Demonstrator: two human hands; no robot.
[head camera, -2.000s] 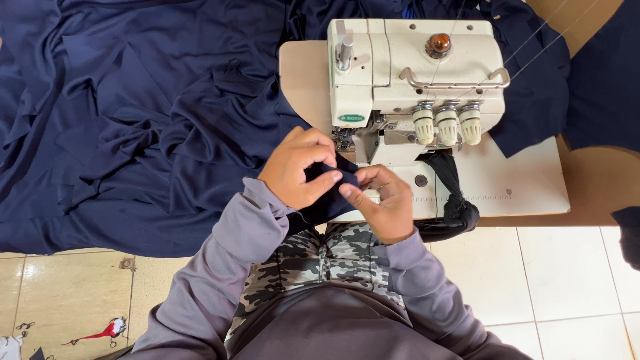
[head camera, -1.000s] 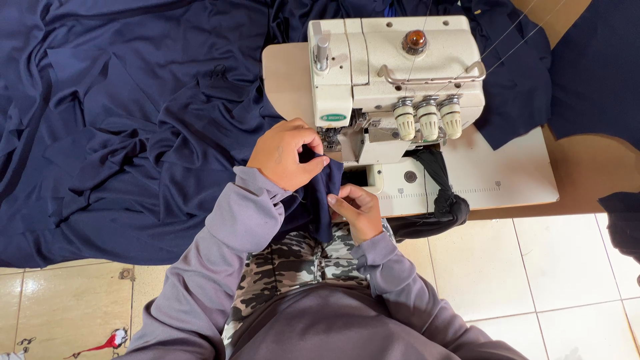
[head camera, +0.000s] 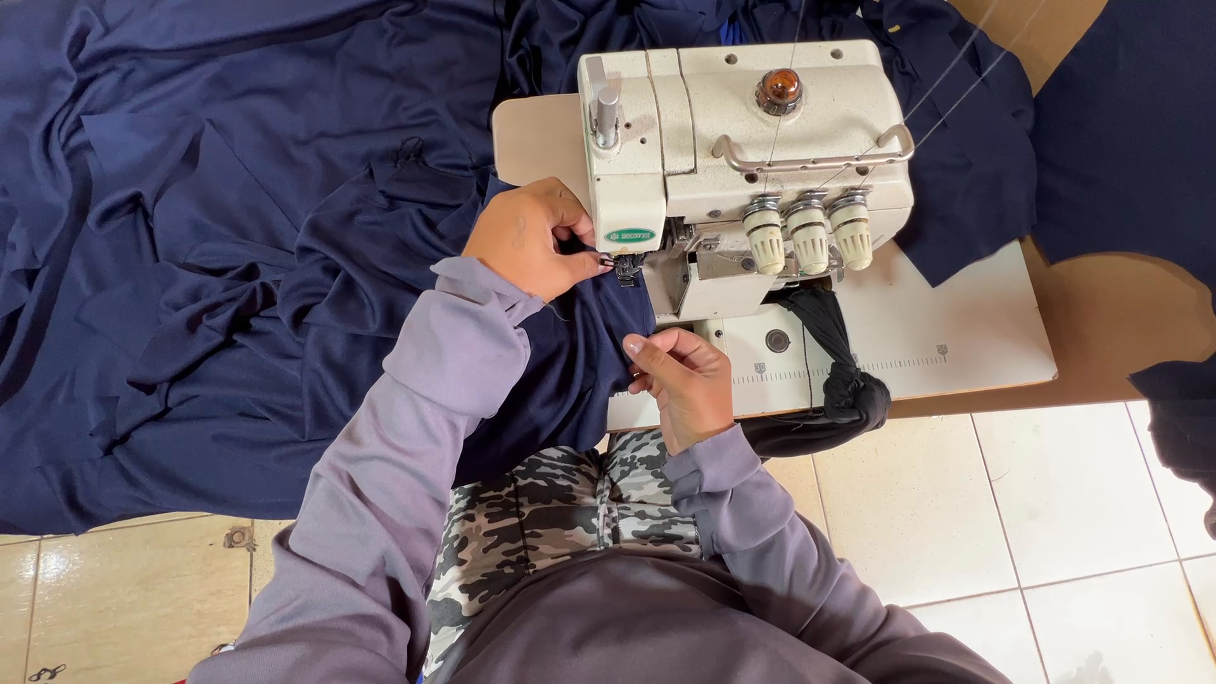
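Note:
Navy fabric (head camera: 598, 351) runs from the large pile on the left to the presser foot (head camera: 627, 269) of a white overlock sewing machine (head camera: 703, 114). My left hand (head camera: 534, 237) pinches the fabric close beside the foot, thumb and forefinger together at its left side. Nearer to me, my right hand (head camera: 682, 380) holds the fabric's right edge between thumb and fingers, just below the machine's front cover. Three cream tension knobs (head camera: 807, 237) stand on the machine's front. The needle tip is hidden behind the machine head.
Navy fabric pieces (head camera: 1130, 133) lie behind and right of the machine. A knotted black cloth (head camera: 850, 389) hangs over the front edge of the white table (head camera: 959, 323), which bears a printed ruler. Threads (head camera: 950, 81) run down to the machine from above. Dark cloth (head camera: 1183, 418) shows at the far right.
Two seconds ago both hands were close together on the fabric in front of the machine. Now they are apart, the left up by the presser foot, and the fabric lies spread between them.

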